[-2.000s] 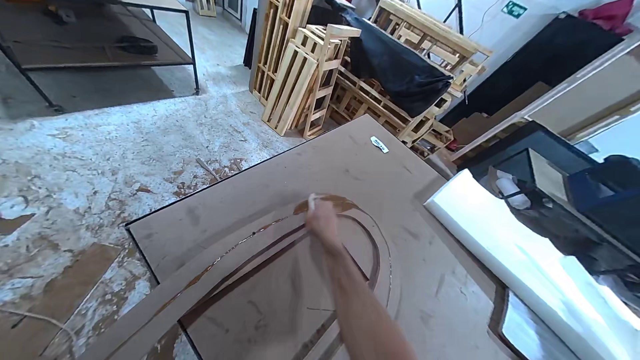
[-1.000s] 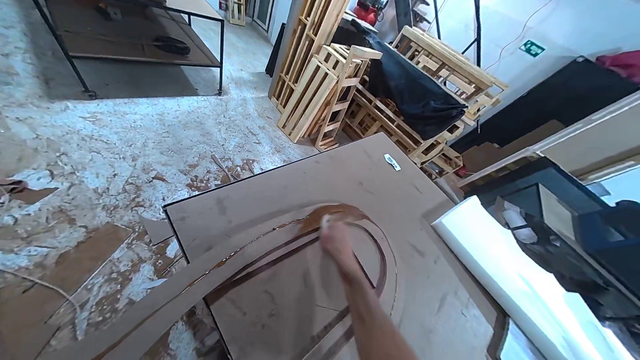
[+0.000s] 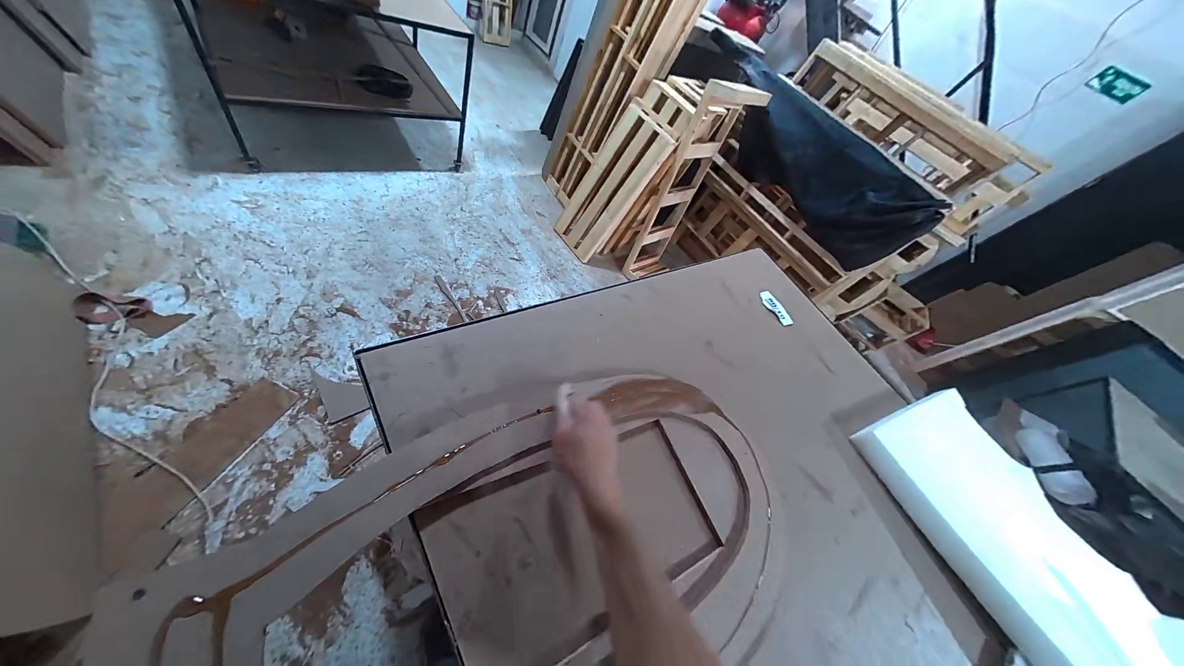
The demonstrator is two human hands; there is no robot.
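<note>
My right hand [image 3: 585, 439] is closed on a small whitish tool [image 3: 563, 403], blurred, which touches the upper arc of a curved panel of brown board [image 3: 481, 435]. A wet brown, glue-like layer [image 3: 657, 396] is spread across the top of the arc, just right of the hand. A thin shiny bead [image 3: 449, 455] of the same brown stuff runs along the curve to the lower left and down its right side. The curved piece lies on a board-topped table [image 3: 573, 333] and reaches past its left edge. My left hand is out of view.
A white roll of sheet material [image 3: 999, 518] lies along the table's right side. Wooden frames [image 3: 638, 176] and a dark sheet [image 3: 832, 166] stand behind. Scraps and a pale cord [image 3: 143, 451] lie on the stained floor. A metal-framed table [image 3: 342, 106] stands at the back left.
The spread brown layer covers more of the arc's top than two seconds ago. My right hand now sits left of that patch, on the arc's left part.
</note>
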